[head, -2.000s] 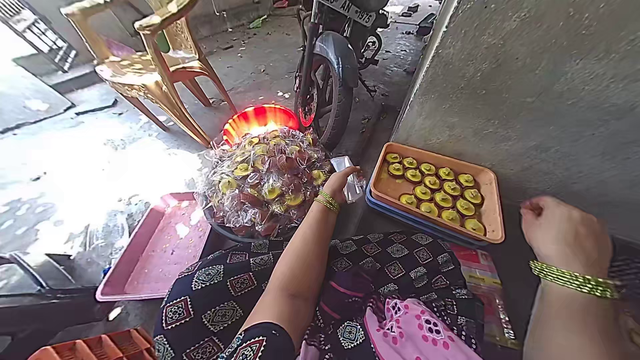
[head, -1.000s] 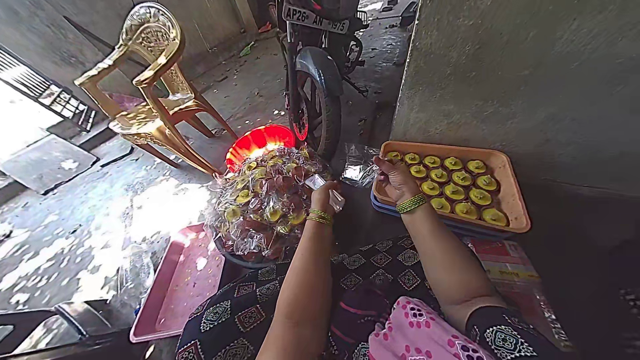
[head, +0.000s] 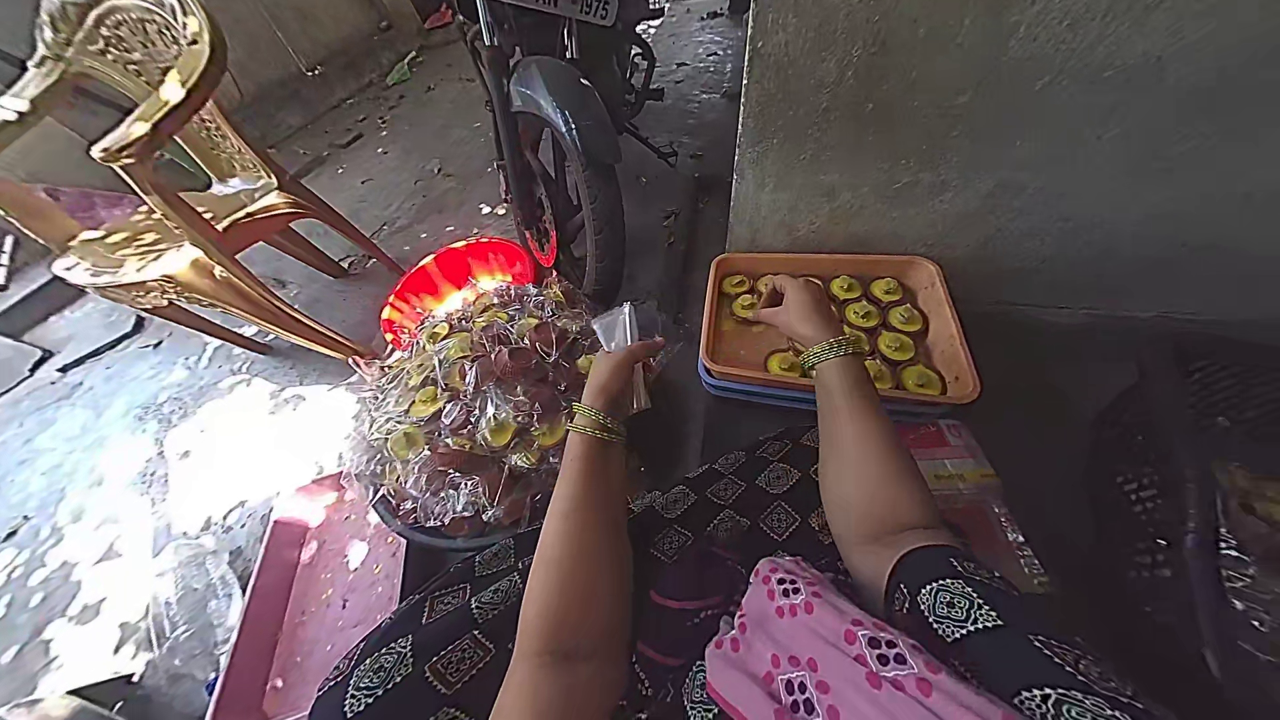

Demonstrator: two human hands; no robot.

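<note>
My left hand (head: 622,375) grips clear plastic packets (head: 618,335) beside a large heap of plastic-wrapped clay lamps (head: 490,400). To the right, my right hand (head: 800,312) reaches down into an orange tray (head: 950,340), its fingertips at the small clay lamps with yellow filling. Whether the fingers hold one of them cannot be told. Several such lamps (head: 896,346) stand in rows in the tray, and a bare patch shows at its left side. The heap rests in a dark round basin (head: 440,540).
A red plastic basin (head: 460,275) sits behind the heap. A pink tray (head: 335,590) lies at the lower left. Gold plastic chairs (head: 200,210) and a motorcycle's front wheel (head: 590,200) stand beyond. Blue trays (head: 740,388) lie under the orange one. A wall (head: 1000,150) rises behind it.
My right hand has moved from the near side of the plastic packets to over the lamps in the orange tray. My left hand still holds packets near the heap.
</note>
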